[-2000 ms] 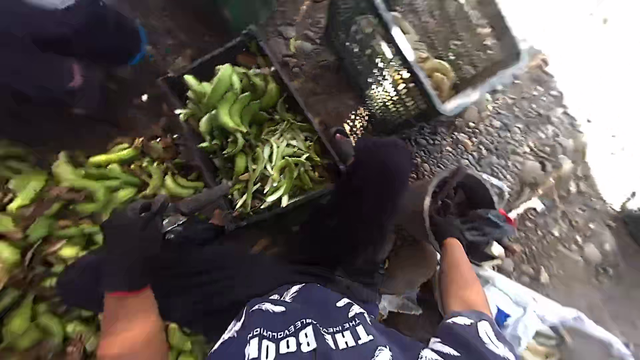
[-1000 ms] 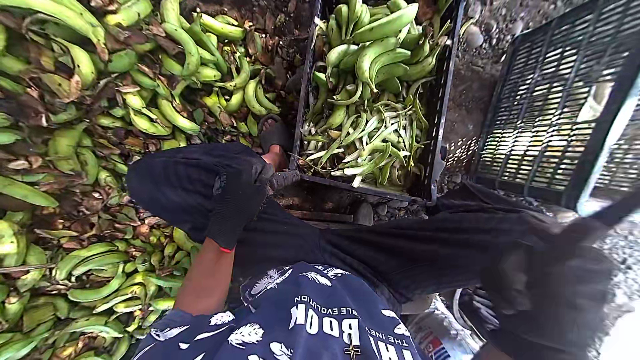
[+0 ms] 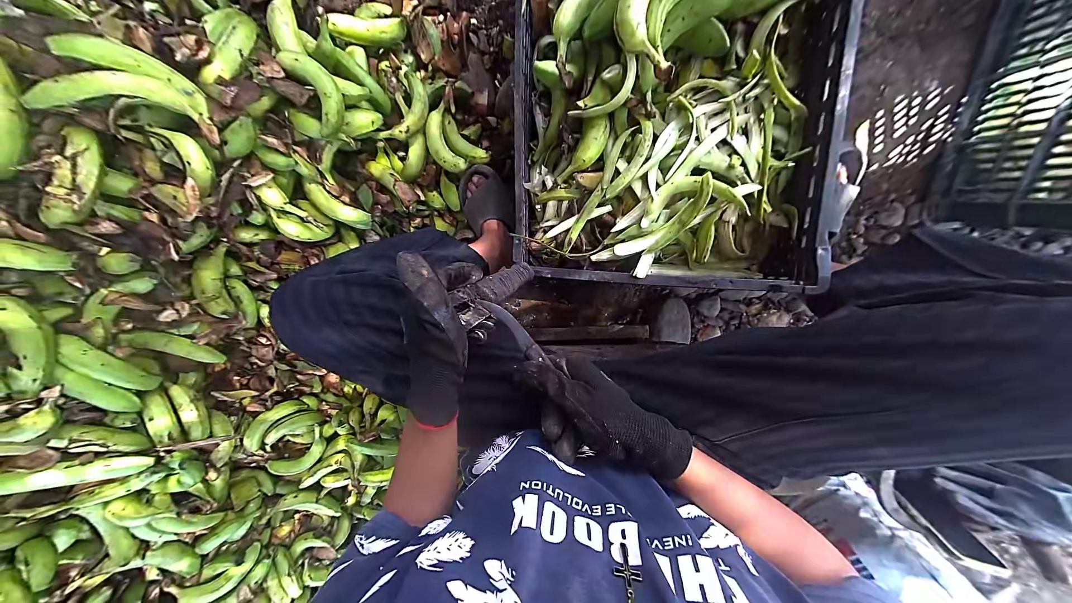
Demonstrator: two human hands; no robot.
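Note:
My left hand (image 3: 431, 335), in a black knit glove, is closed on a dark wrapped handle (image 3: 498, 286) with metal parts, above my bent knee. A curved knife blade (image 3: 512, 328) runs from beside that tool toward my right hand (image 3: 595, 406), also black-gloved, whose fingers are closed on the knife's near end. The two tools meet or overlap; whether they touch is hard to tell. Just ahead, a black plastic crate (image 3: 670, 278) holds whole green plantains (image 3: 590, 142) and pale green peel strips (image 3: 670, 155).
Many loose green plantains (image 3: 109, 368) lie among dry leaves on my left. A second slatted crate (image 3: 1022, 126) stands at the upper right on pebbly ground. My sandaled foot (image 3: 484, 199) is beside the near crate. Plastic bags (image 3: 871, 528) lie at the lower right.
My right hand has come in from the right side to meet my left hand above my lap, with the knife in it. Two seconds ago it was at a bucket-like container on the right.

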